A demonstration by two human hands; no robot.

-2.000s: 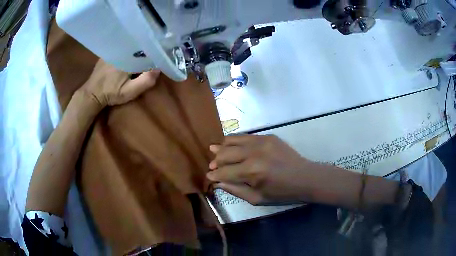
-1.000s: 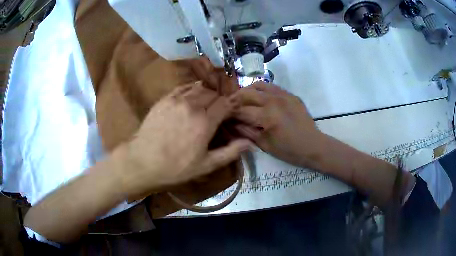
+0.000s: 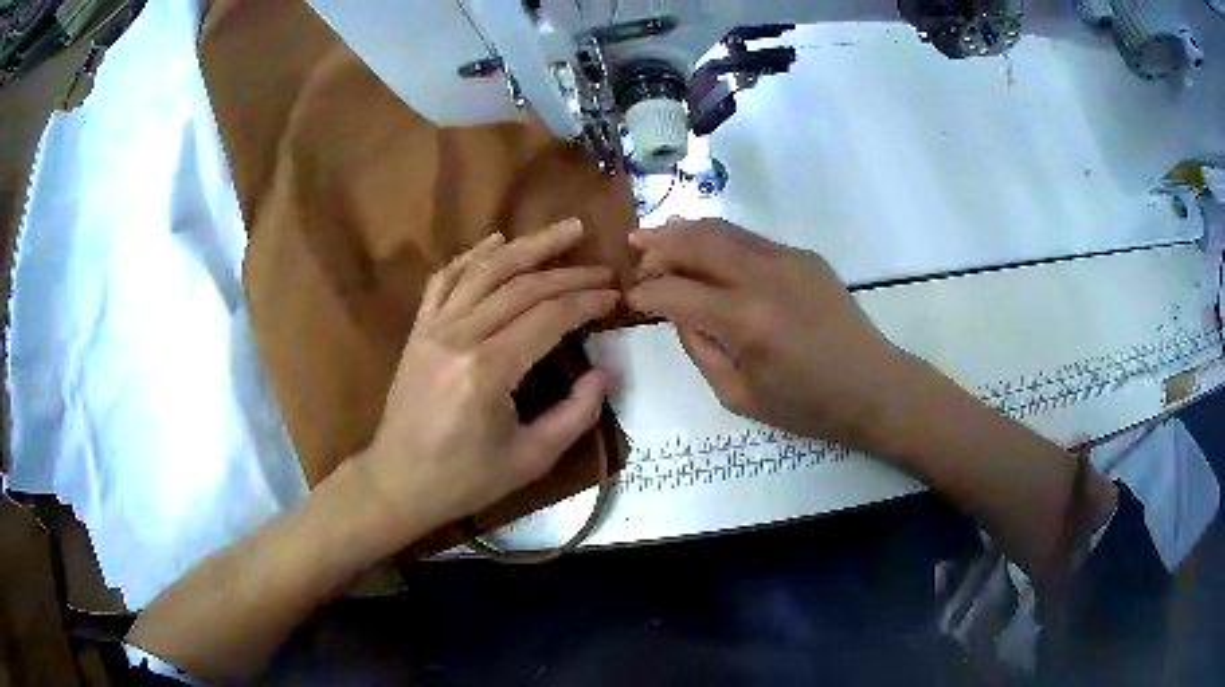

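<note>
A brown fabric panel [image 3: 323,175] lies on the machine table, its right edge near the needle area [image 3: 607,154]. White fabric [image 3: 134,309] lies to its left. My left hand [image 3: 490,362] rests on the panel with fingers spread and thumb apart. My right hand [image 3: 752,315] holds the panel's right edge between its fingertips, just in front of the presser foot area. A thin brown handle [image 3: 598,517] curves out below my left hand at the table's front edge. A dark gap shows between my left thumb and fingers.
The white machine head [image 3: 403,54] spans the top, with a ribbed white knob [image 3: 657,130] and a black jointed arm [image 3: 739,61] beside the needle. A printed ruler scale [image 3: 806,450] runs along the table front. White cloth [image 3: 1171,490] hangs at the far right.
Over two seconds, both hands came together near the needle and the panel turned. In the last second, my left hand flattened with fingers spread, and the panel edge between the hands straightened.
</note>
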